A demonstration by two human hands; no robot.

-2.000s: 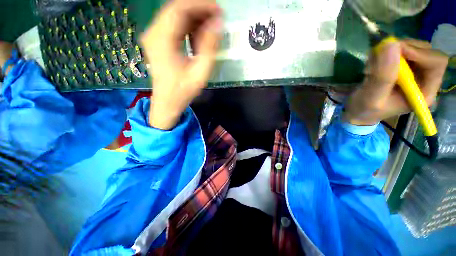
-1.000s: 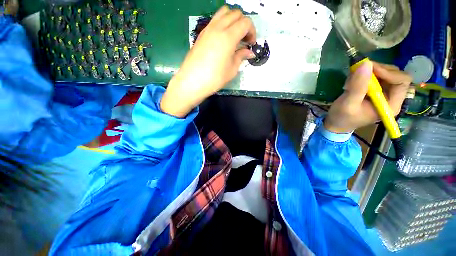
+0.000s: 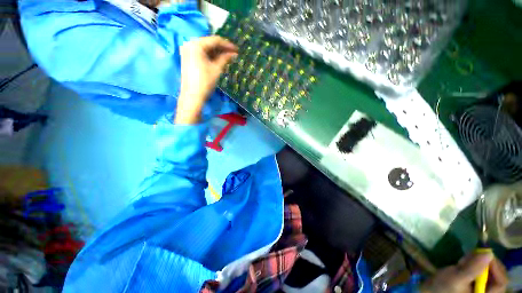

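Observation:
The dark round disc with silvery spots (image 3: 400,178) lies on the pale work plate (image 3: 375,169), untouched. A dense dark strip of fine pieces (image 3: 356,135) lies at the plate's left end. My left hand (image 3: 200,71) is over the left end of the rows of small dark assemblies with yellow dots (image 3: 269,68). Its fingertips are bent together; blur hides whether they hold a part. My right hand (image 3: 466,277), cut off by the lower right edge, grips the yellow soldering iron (image 3: 482,274), its tip pointing up beside the beige ring-shaped pot (image 3: 493,220).
A clear blister tray of round metallic parts (image 3: 355,34) stands behind the rows. A perforated white strip (image 3: 426,129) runs behind the plate. A black wire-guarded fan (image 3: 489,134) is at right. Another person's blue sleeve (image 3: 103,46) is at upper left.
The view has swung left and tilted. My left hand has left the disc and moved to the rows of assemblies. My right hand still holds the iron, now lower in the picture.

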